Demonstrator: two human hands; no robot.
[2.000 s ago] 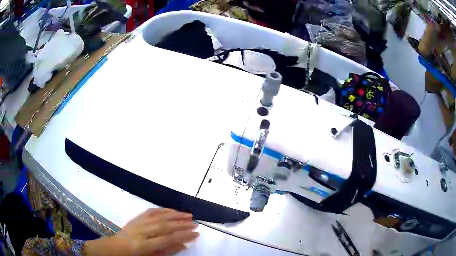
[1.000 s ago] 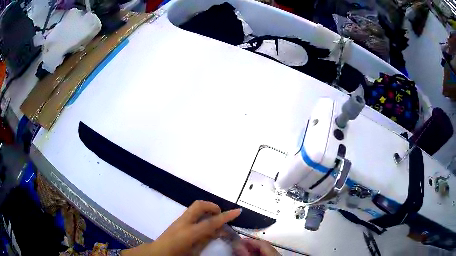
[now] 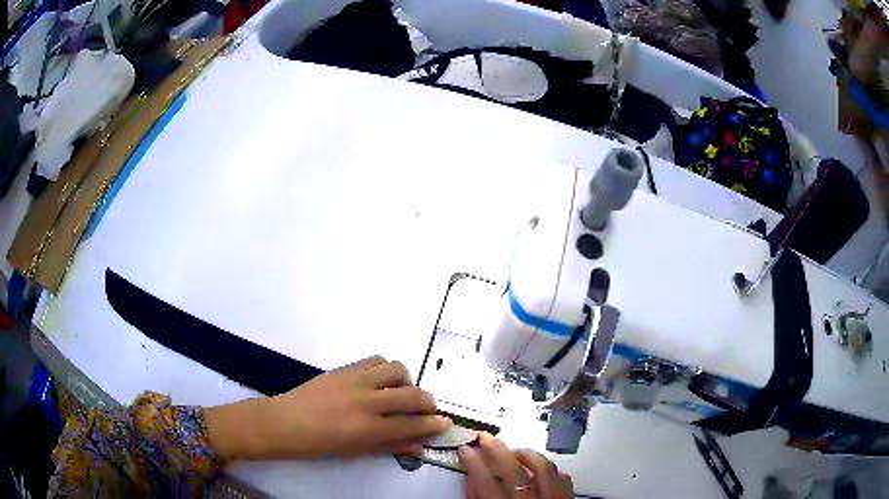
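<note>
A black curved strip lies on the white table, its right part under my left hand. My left hand lies over the strip with its fingertips on a small pale rounded piece. My right hand, cut off by the bottom edge, touches the right end of the same piece. The piece sits over the strip's right end, left of the presser foot area. The white sewing machine head stands to the right of my hands.
Black bands drape over the machine arm. Snips lie on the bed at right. A white trough behind holds black cut pieces and a patterned bundle. Brown cardboard lies at the left edge.
My right hand has come in from the bottom edge. My left hand has moved right onto the strip, and both hands now meet at the pale piece. The camera view has shifted.
</note>
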